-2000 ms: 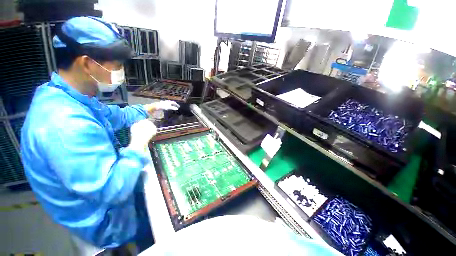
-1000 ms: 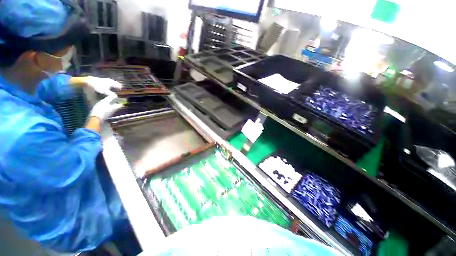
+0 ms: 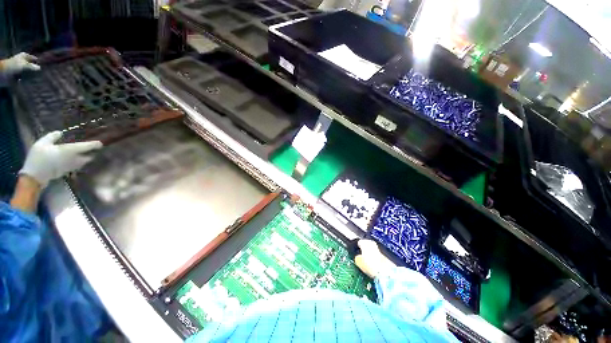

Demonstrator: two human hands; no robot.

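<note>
A green circuit board (image 3: 268,264) lies in a carrier with a reddish-brown edge bar (image 3: 224,238), low in the middle of the view. My smock covers its near part. My right hand (image 3: 370,260) is at the board's right edge, beside the small bins, with dark coverings at its fingertips. It is small and blurred, and whether it holds anything cannot be told. My left hand is not in view. Small bins hold white pieces (image 3: 350,203), blue-violet cylinders (image 3: 400,233) and smaller blue pieces (image 3: 450,279).
A neighbouring person's white-gloved hands (image 3: 57,158) are at a dark grid carrier (image 3: 90,94) at the upper left. Shiny metal (image 3: 167,194) lies between the carriers. Black totes (image 3: 435,110) stand on the upper shelf. A white label (image 3: 309,142) hangs from a shelf post.
The view has turned right and down. My right hand has come into view by the bins. The neighbour's hands are now at the dark grid carrier, which sits at the line's far end.
</note>
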